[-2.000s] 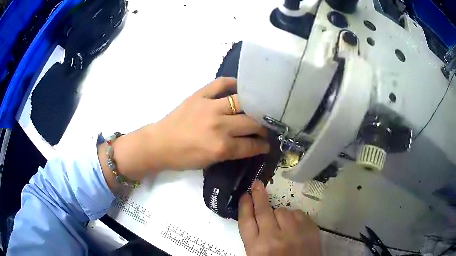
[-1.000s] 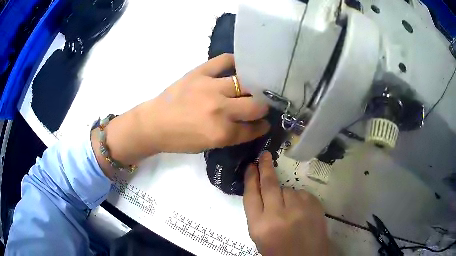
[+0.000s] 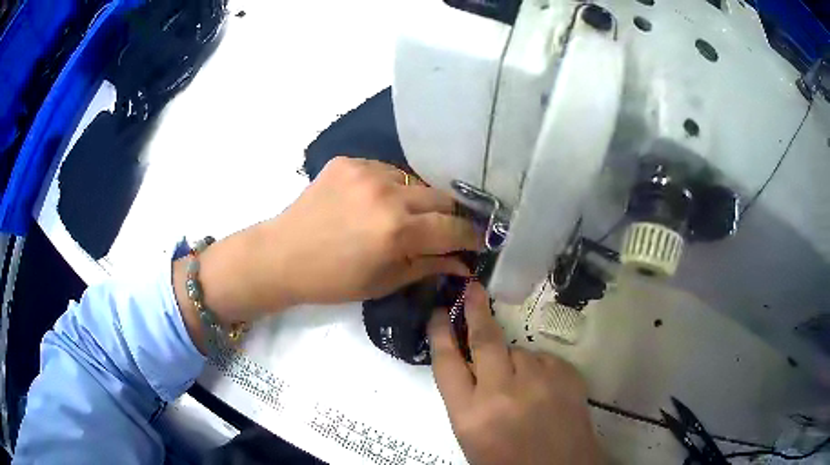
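A black pouch body [image 3: 397, 320] lies on the white table under the sewing machine head [image 3: 455, 100], with a pale zipper line on its near part. A black panel part [image 3: 357, 136] sticks out beyond my left hand, towards the far side. My left hand [image 3: 364, 236] presses flat on the fabric, its fingertips beside the presser foot area. My right hand [image 3: 510, 390] holds the near edge of the pouch between its fingers, close to the needle. The needle itself is hidden behind the machine's lever cover.
Open black thread snips [image 3: 692, 434] lie at the lower right with a cord. A gusset bundle [image 3: 173, 54] and a flat black panel [image 3: 102, 182] lie at the far left, beside a blue crate rim [image 3: 45, 136]. Ruler markings [image 3: 364, 436] run along the front edge.
The black fabric has turned, its far part now pointing further left. Both hands have stayed on it, with small shifts. The camera view has also shifted.
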